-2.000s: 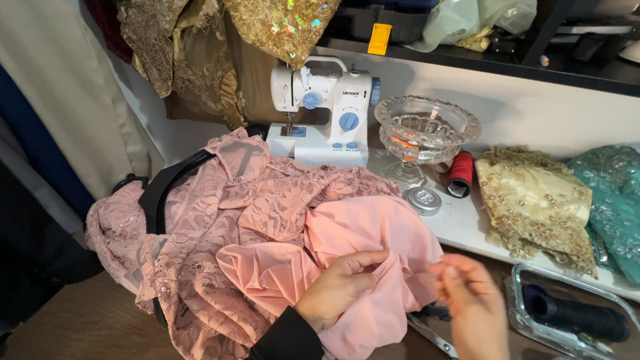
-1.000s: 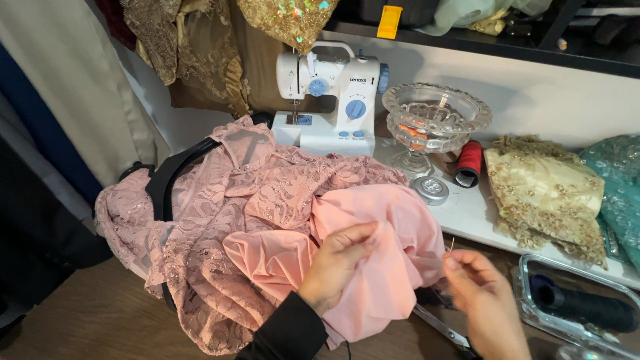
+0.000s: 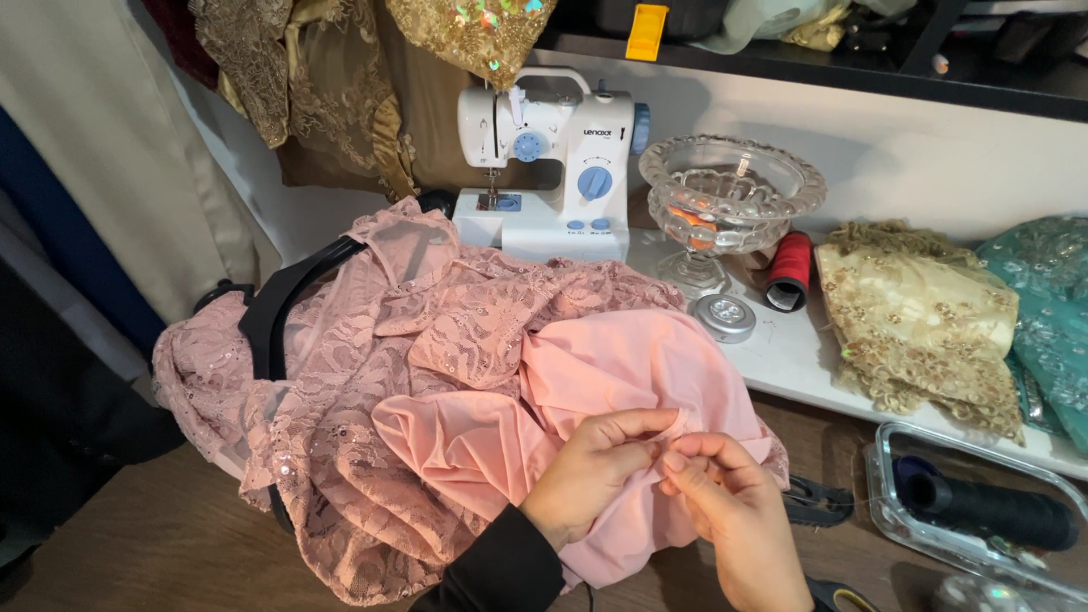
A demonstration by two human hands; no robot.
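Note:
A pink lace garment (image 3: pixel 365 425) with sequins lies on the brown table, a black clothes hanger (image 3: pixel 276 314) in its upper left part. My left hand (image 3: pixel 599 472) pinches a fold of its smooth pink lining (image 3: pixel 629 357). Close against it, my right hand (image 3: pixel 727 497) has thumb and forefinger pressed together at the same fold. A needle showed at those fingertips a second ago; now it cannot be made out. Part of a black hair-clip-like object (image 3: pixel 816 501) shows right of the cloth, and scissors handles (image 3: pixel 841 597) lie at the bottom edge.
Behind the garment, a white sewing machine (image 3: pixel 552 170), glass pedestal bowl (image 3: pixel 731 195), red thread spool (image 3: pixel 789 270) and round silver light (image 3: pixel 722 317) stand on a white shelf. Folded gold lace (image 3: pixel 922 314) and teal fabric (image 3: pixel 1045 314) lie right. A clear container (image 3: pixel 884 463) holds a dark thread spool (image 3: pixel 994 506).
My right hand has moved left, from beside the lining to the fold at my left fingertips. My left hand keeps its pinch on the lining.

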